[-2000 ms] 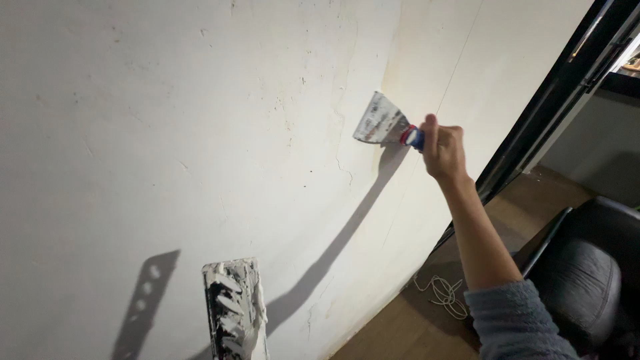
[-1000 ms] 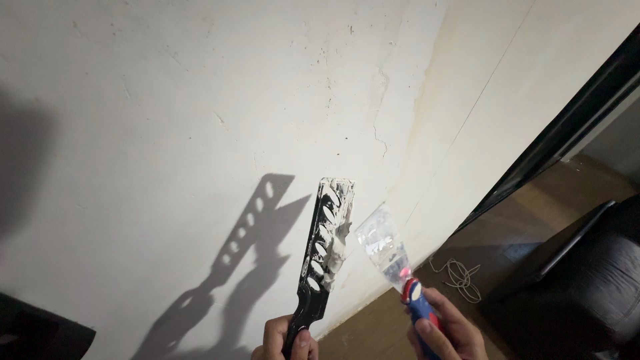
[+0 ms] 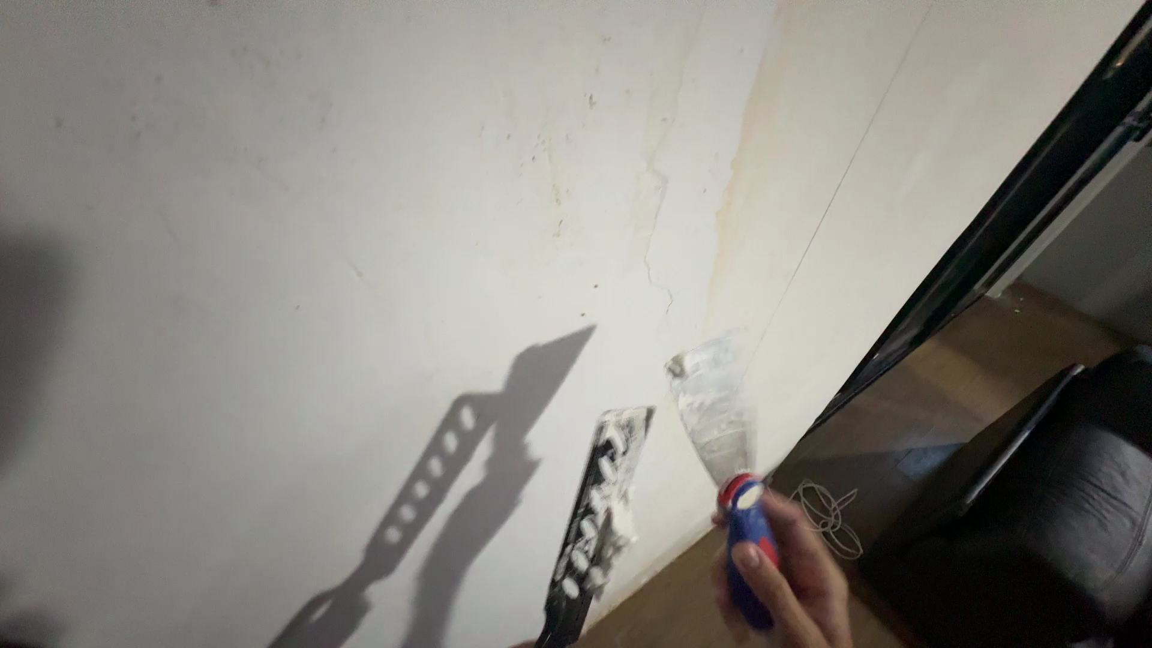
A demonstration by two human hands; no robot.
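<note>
My right hand (image 3: 796, 576) grips the blue and red handle of a putty knife (image 3: 715, 418), whose wide metal blade points up and is smeared with white filler; a small lump sits at its left corner. To its left stands a black slotted spatula (image 3: 598, 513), coated with thick white filler. Only a sliver of my left hand (image 3: 524, 643) shows at the bottom edge, by the spatula's handle; its grip is mostly out of view. Behind both tools is a white wall (image 3: 405, 225) with a thin crack, small pits and a yellowish stained strip.
Black seating with a leather-like cover (image 3: 1053, 522) stands at the lower right. A coiled pale cord (image 3: 828, 517) lies on the brown floor (image 3: 972, 360) near the wall's base. A dark frame (image 3: 990, 225) runs diagonally along the wall's right edge.
Two seconds ago my right hand held the putty knife at the wall higher up; it then came down beside the spatula. Since one second ago, the spatula and my left hand have sunk lower in view.
</note>
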